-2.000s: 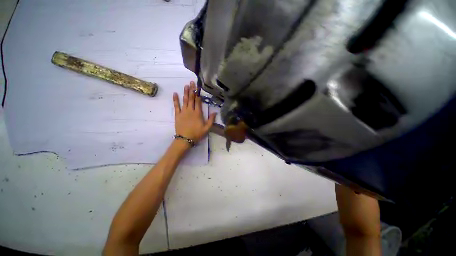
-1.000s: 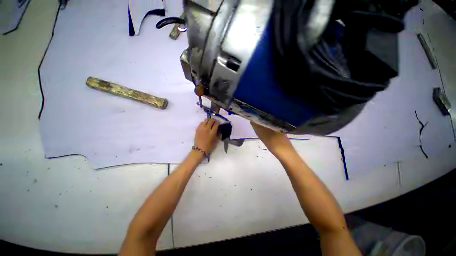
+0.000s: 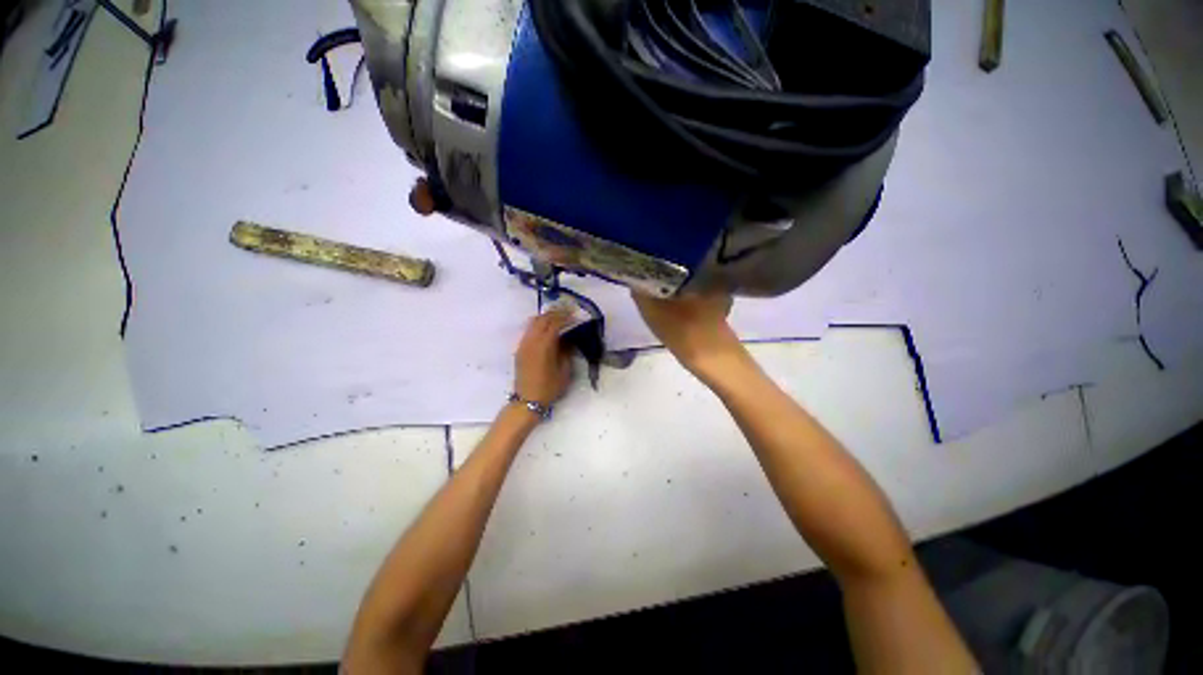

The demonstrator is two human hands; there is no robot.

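The cutting machine (image 3: 620, 145), with a silver and blue motor body and black cable coils on top, stands over the white paper marker (image 3: 317, 343) that covers the lay. My left hand (image 3: 542, 359) is at the lay's near edge, its fingers closed around a small paper-topped piece with dark fabric (image 3: 586, 346) beside the machine's front guard. My right hand (image 3: 686, 321) is below the motor body, mostly hidden by it; its grip cannot be seen. Dark cut edges show right of my hands.
A worn yellow-brown bar weight (image 3: 330, 253) lies on the paper at left. More bars lie at the upper right (image 3: 991, 34), with a dark block (image 3: 1185, 208) at the right edge. A curved cut piece (image 3: 340, 69) is at the upper left. A white bucket (image 3: 1102, 630) stands on the floor.
The machine first swung back from the near right, and more of the lay shows at right. My left hand went from flat on the paper to holding the small piece. My right hand moved in below the motor.
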